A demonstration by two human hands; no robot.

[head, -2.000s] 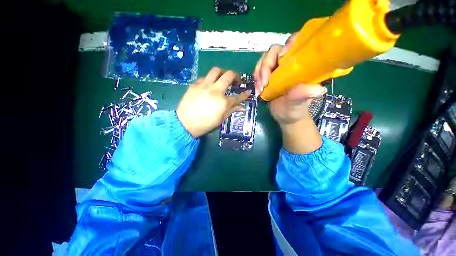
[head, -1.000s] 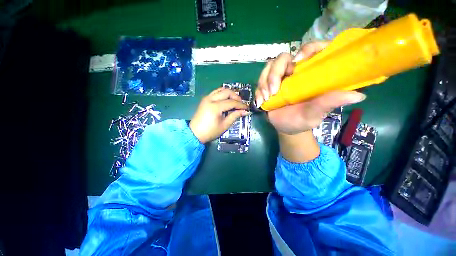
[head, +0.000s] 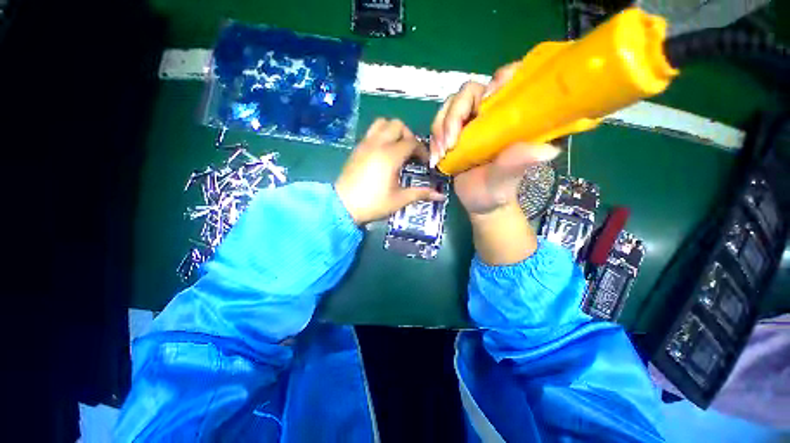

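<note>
A phone mid-frame assembly [head: 417, 227] lies flat on the green bench in front of me. My left hand [head: 379, 173] rests at its upper left, with fingertips on its upper part; whether it pinches a small part cannot be seen. My right hand [head: 487, 164] holds the electric screwdriver [head: 563, 91], a fat yellow-orange handle tilted up to the right. Its front end is at the phone's upper right; the bit is hidden by my fingers.
Left are a bag of blue-film parts [head: 286, 82] and a heap of slivers [head: 227, 201]. Right are a speckled screw plate [head: 537, 189], two phones [head: 572, 212] [head: 613, 281], a red-handled tool [head: 610, 235] and a black phone tray [head: 723, 281]. Another phone [head: 378, 16] lies beyond the white strip [head: 416, 81].
The view has shifted between frames. The screwdriver handle is steeper than one second ago, its cord and the screw plate show again, and its front end stays by the phone's upper part.
</note>
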